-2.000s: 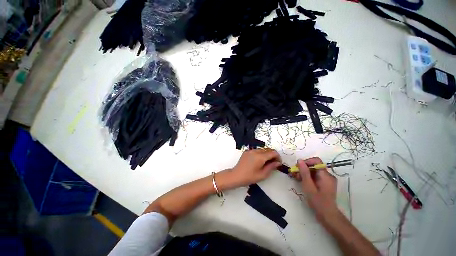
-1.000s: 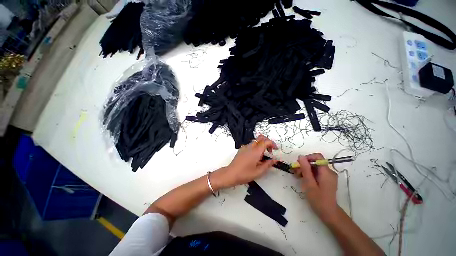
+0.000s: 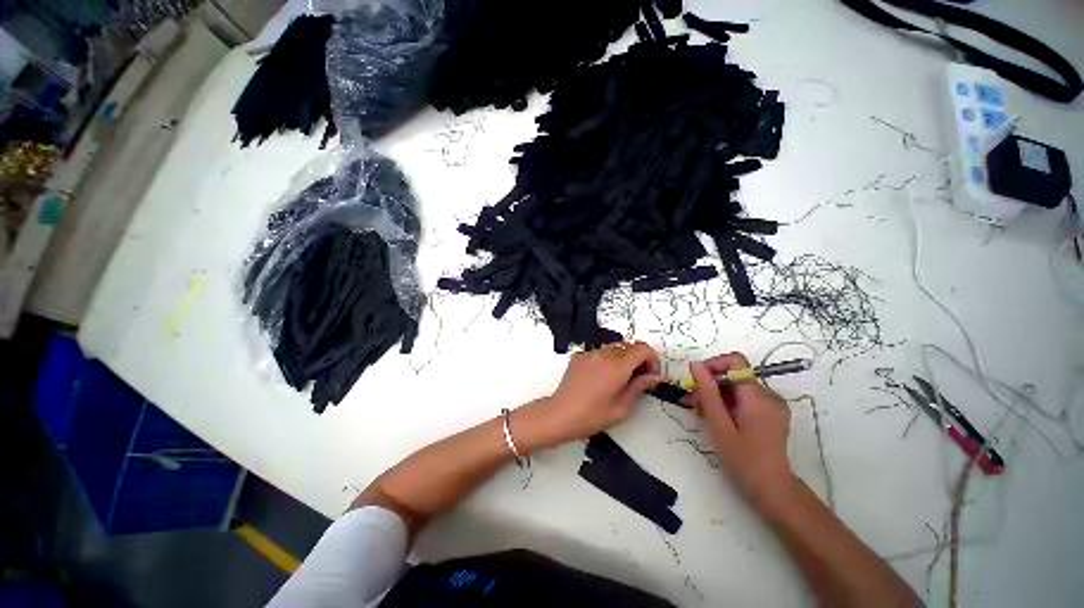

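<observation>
My left hand is shut on one end of a short black fabric tab, just in front of the pile. My right hand holds a slim yellow pen-like tool, its silver end pointing right and its other end at the tab. The tool's working tip is too small to make out. A large loose pile of black tabs lies beyond my hands. A small group of tabs lies below my left hand, near my body.
Bagged tabs lie left of the pile in clear plastic. Thread waste lies right of it. Snips, a cord, a power strip with an adapter and a black strap are at right.
The yellow tool and my right hand have shifted slightly left, towards my left hand. My left fingers have closed in over the tab's end. The view has shifted slightly.
</observation>
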